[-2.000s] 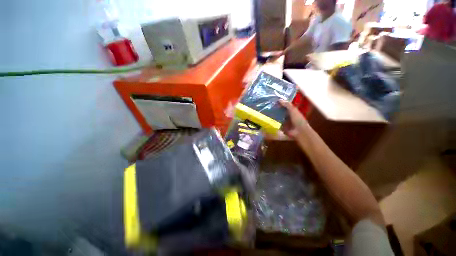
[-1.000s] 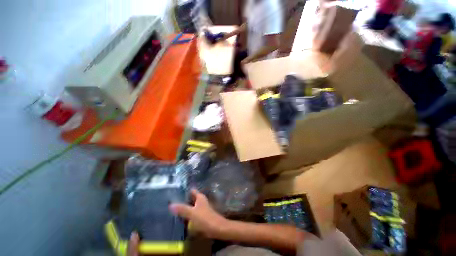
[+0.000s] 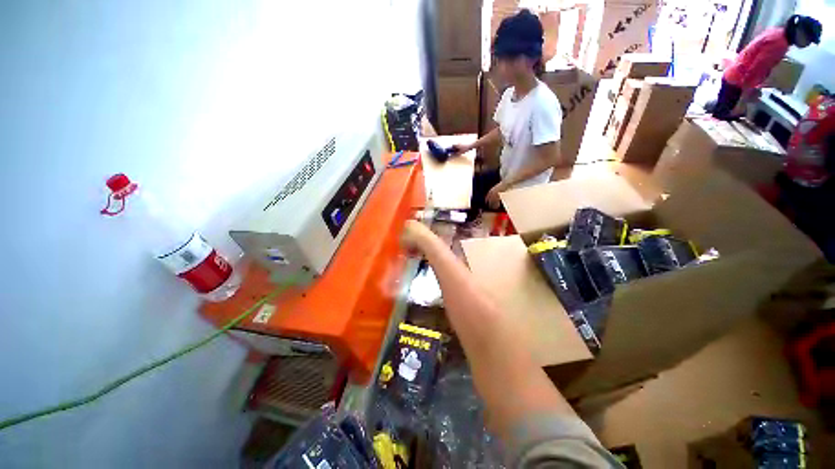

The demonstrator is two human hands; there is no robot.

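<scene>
My right hand (image 3: pixel 418 240) reaches forward to the side of the long orange machine (image 3: pixel 366 266). It is small and blurred, and its fingers and anything in them cannot be made out. My left hand is not in view. A black box with yellow print and white earbuds (image 3: pixel 417 365) lies below my forearm, beside the machine. More film-wrapped black boxes (image 3: pixel 325 451) with yellow ends are cut off by the bottom edge. Crumpled clear film (image 3: pixel 456 417) lies between the boxes and my arm.
A grey-beige control box (image 3: pixel 307 206) and a red-labelled bottle (image 3: pixel 200 266) stand on the machine. A green cable crosses the left. Right, an open carton (image 3: pixel 668 311) holds black boxes. A person in white (image 3: pixel 531 128) sits at a bench; other people are farther right.
My right hand has moved from the dark box at the lower left forward to the orange machine. My left hand's finger has left the picture. The view has shifted, showing more of the room.
</scene>
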